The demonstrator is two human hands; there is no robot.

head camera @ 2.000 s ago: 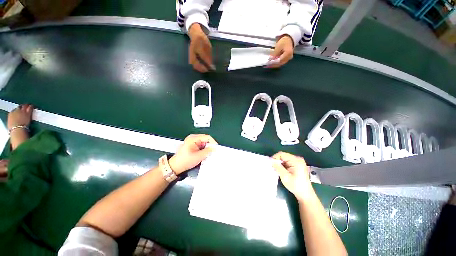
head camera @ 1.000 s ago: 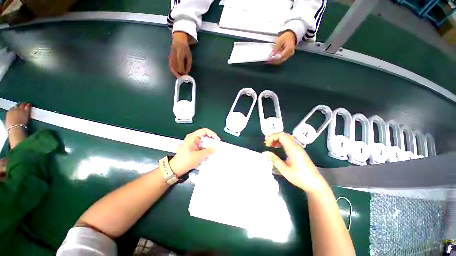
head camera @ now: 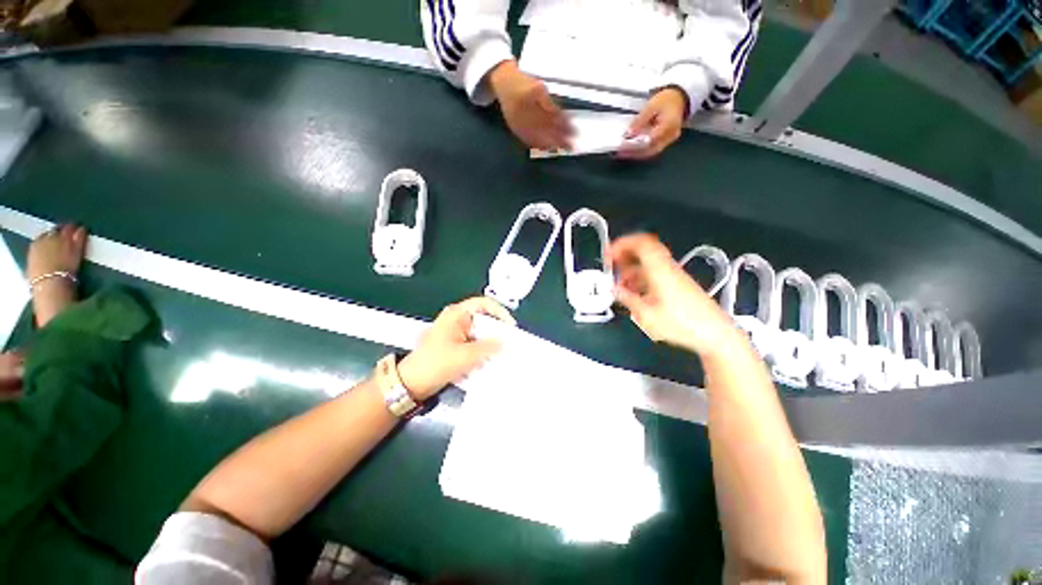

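My left hand [head camera: 454,349] pinches the top left corner of a white label sheet [head camera: 526,354], which lies over or close above a stack of label sheets [head camera: 548,457] on the green bench. My right hand [head camera: 655,291] is over the belt, blurred, beside the right edge of an upright-lying white plastic housing [head camera: 590,291]. Its fingertips are close to that housing; I cannot tell whether they touch it or hold a sticker. A second housing [head camera: 512,274] lies tilted just to the left, and a third housing [head camera: 397,246] lies further left.
More housings [head camera: 840,354] lie in a row at the right, partly behind a grey metal frame [head camera: 914,402]. Across the belt [head camera: 251,171], a person's hands [head camera: 548,120] hold a white sheet. A green-sleeved arm [head camera: 80,377] is at the left. Bubble wrap [head camera: 926,526] covers the bench at right.
My right hand has left the sheet and reached forward over the belt. My left hand has stayed at the sheet's corner. The housings have shifted left. The opposite person's hand has left the leftmost housing.
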